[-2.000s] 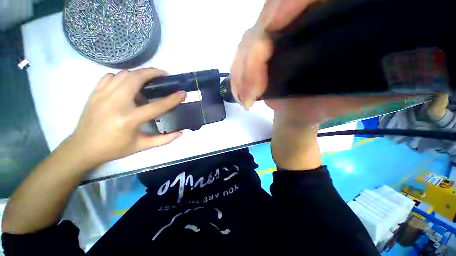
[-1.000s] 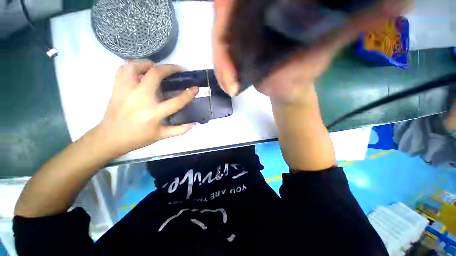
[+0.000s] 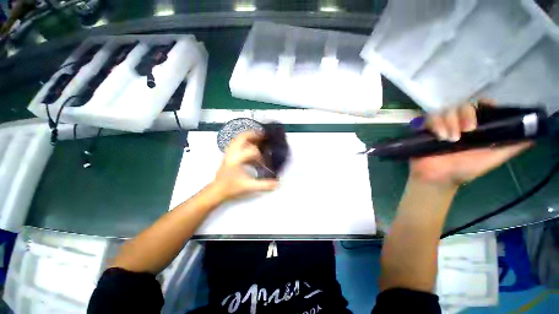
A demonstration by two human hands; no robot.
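My left hand (image 3: 240, 168) holds the black device housing (image 3: 275, 149), which is blurred and tilted up above the white work mat (image 3: 319, 196). The fingers cover part of the housing. My right hand (image 3: 450, 138) is closed around the black electric screwdriver (image 3: 484, 132) at the right, away from the housing. The screwdriver lies roughly level, with its thin bit pointing left over the mat's right edge. The round screw dish (image 3: 238, 132), full of silver screws, is just behind my left hand, which partly hides it.
At the back left, white foam packing trays (image 3: 132, 110) hold black devices with hanging cables. Another foam tray (image 3: 306, 89) is at the back middle, and large white foam pieces (image 3: 466, 49) at the back right. The screwdriver cord (image 3: 515, 201) trails at the right over the green bench (image 3: 98, 196).
The view has risen and shows more of the bench. My left hand has lifted and tilted the housing off the mat. My right hand has moved right with the screwdriver, away from the housing.
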